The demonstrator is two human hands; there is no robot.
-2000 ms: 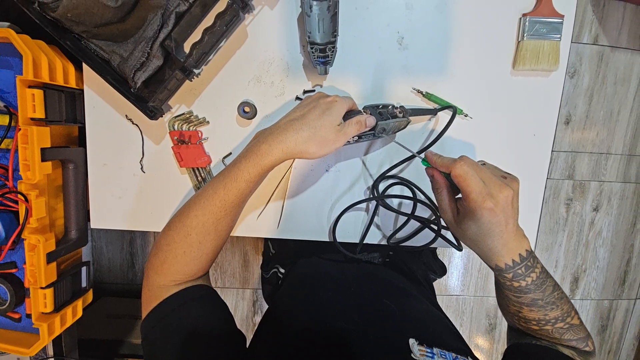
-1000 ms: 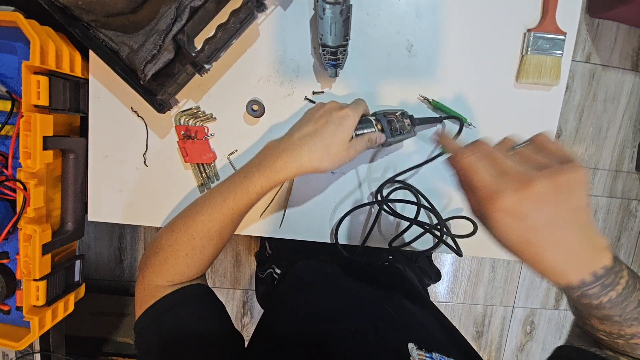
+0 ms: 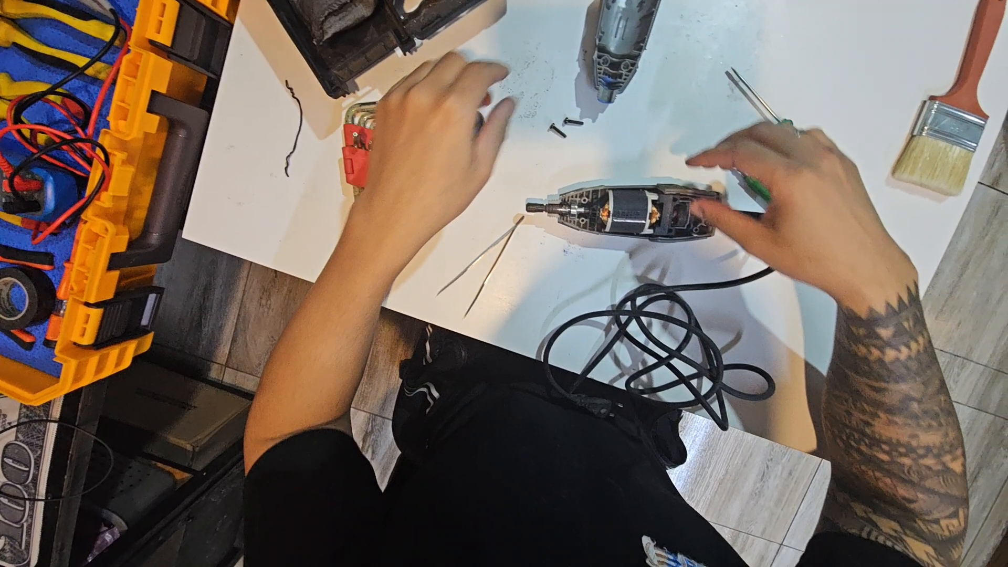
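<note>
An opened rotary tool half-housing with its motor lies on the white table. My right hand is over its cord end, thumb and index finger apart, the thumb tip over the housing's rear; whether it touches is unclear. Green-handled screwdrivers lie partly behind this hand. My left hand, slightly blurred, is left of the tool above the red-held hex keys. Something dark shows between its thumb and fingers; I cannot tell if it is held. The other housing half lies beyond, near two black screws. A black cord is coiled nearby.
A flat paintbrush lies at the right. Thin V-shaped metal strips lie left of the cord. A black case stands at the far left edge, beside a short dark wire. An orange toolbox stands left of the table.
My left hand has let go of the rotary tool and moved left. My right hand has come to the tool's cord end; two seconds ago it held a green-handled screwdriver. The view has shifted.
</note>
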